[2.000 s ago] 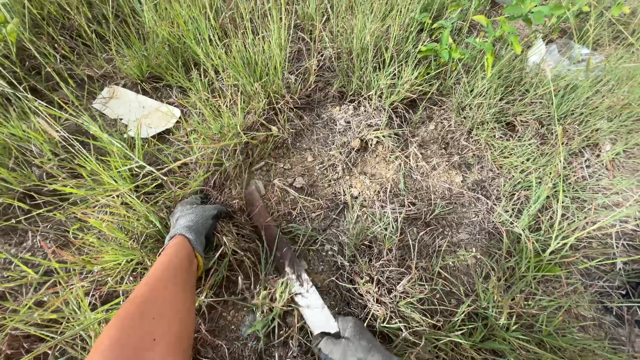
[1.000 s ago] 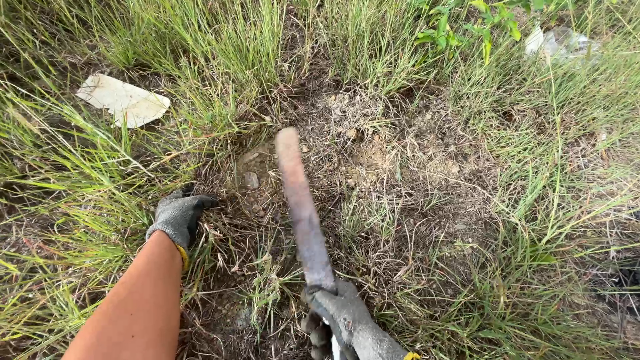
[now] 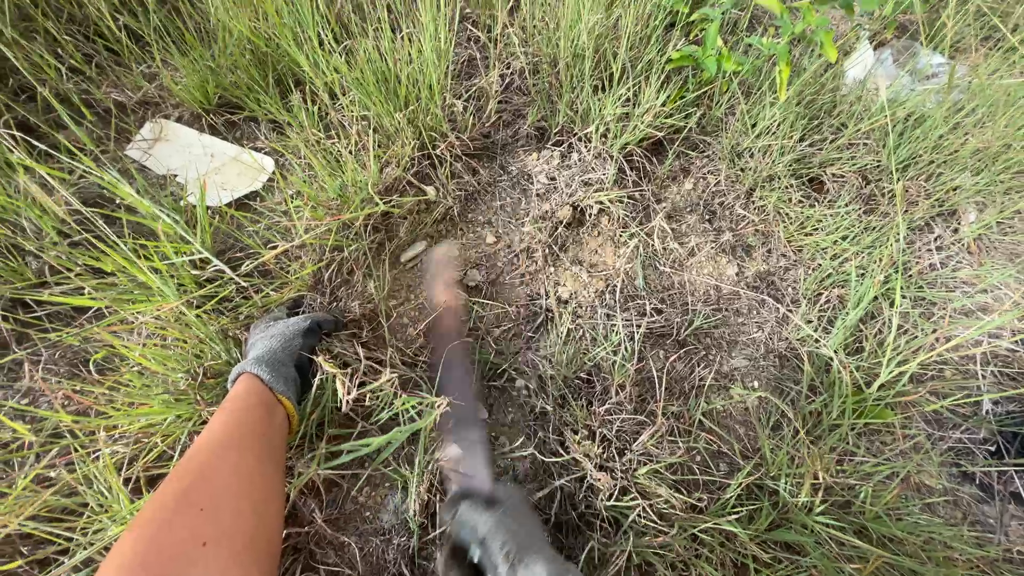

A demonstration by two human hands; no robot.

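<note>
My left hand point(image 3: 284, 348), in a grey knit glove with a dark palm and yellow cuff edge, is at the left of the bare patch. Its fingers are curled into a clump of grass point(image 3: 352, 368), and their tips are hidden. My right hand point(image 3: 496, 528), in a grey and dark glove, is shut on the lower end of a long, rusty machete blade or similar flat blade point(image 3: 460, 376) at the bottom middle. The blade is blurred and points up and slightly left, its blunt tip near small stones, right of my left hand. Its handle is mostly hidden by the glove.
A flat, pale broken piece point(image 3: 204, 164) lies in the grass at upper left. Crumpled clear plastic point(image 3: 904, 68) lies at upper right, beside a leafy green plant point(image 3: 720, 56). Dry soil with cut stubble point(image 3: 592, 256) spans the middle, with tall grass around it.
The blade was low and slanted beside my left hand two seconds ago, then raised and farther right; now it is back leftward. My left hand remains at the grass on the left.
</note>
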